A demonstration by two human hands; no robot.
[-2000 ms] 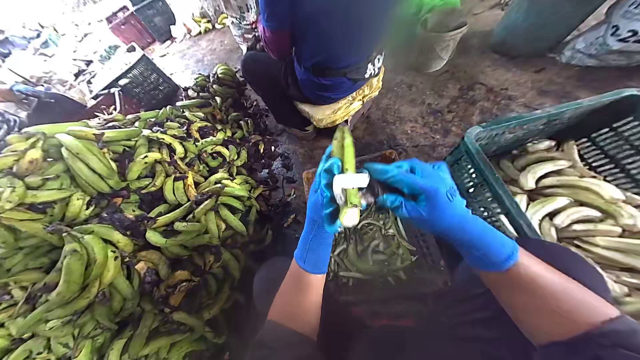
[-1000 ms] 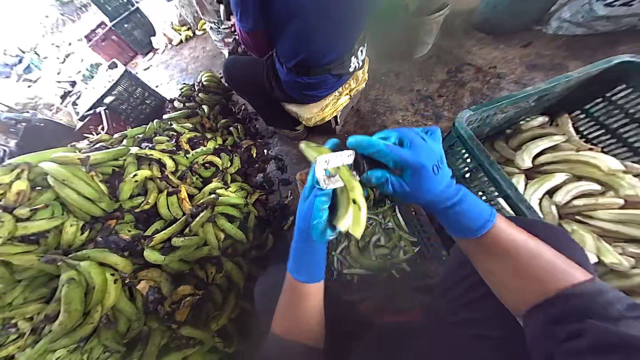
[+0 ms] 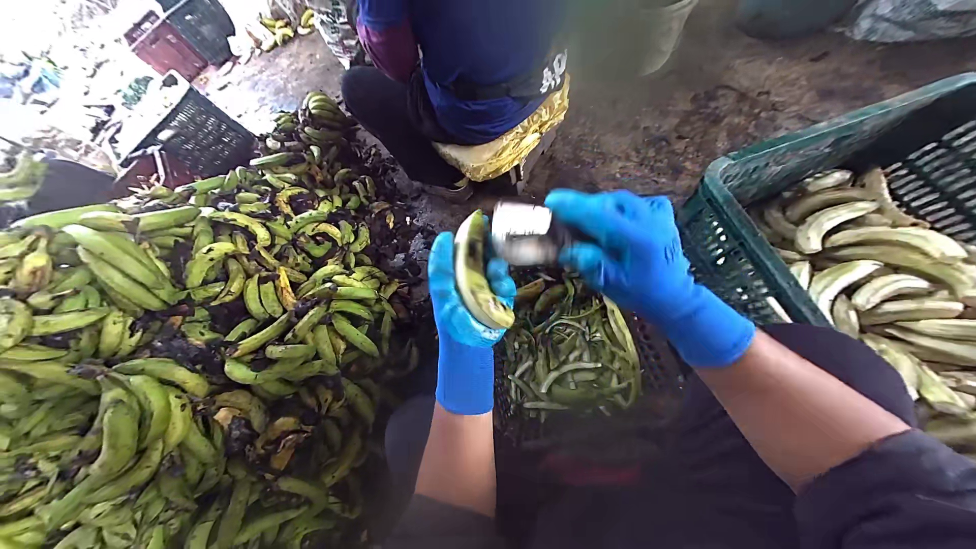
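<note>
In a blue glove, my left hand (image 3: 465, 305) grips a partly peeled green plantain (image 3: 478, 278), which stands nearly upright across the palm. My right hand (image 3: 637, 252), also gloved in blue, is closed on a peeling tool (image 3: 526, 229) with a pale, blurred head and a dark handle. The tool's head is just right of the plantain's upper part; whether they touch I cannot tell. Below both hands lie strips of green peel (image 3: 568, 374) in a container. Peeled plantains (image 3: 892, 282) fill part of a green plastic crate (image 3: 713, 198) on the right.
A large heap of green plantains (image 3: 137, 305) covers the floor at left. Ahead, a person in a blue shirt (image 3: 480, 69) sits on a low seat with a yellow cover (image 3: 511, 149). More crates (image 3: 194, 130) stand at the upper left, and a bucket (image 3: 663, 34) stands beyond the person.
The tool has moved from across the plantain to its right side. More of the plantain's length now shows in my left hand, and a loose peel strip seen beside it earlier is gone from there.
</note>
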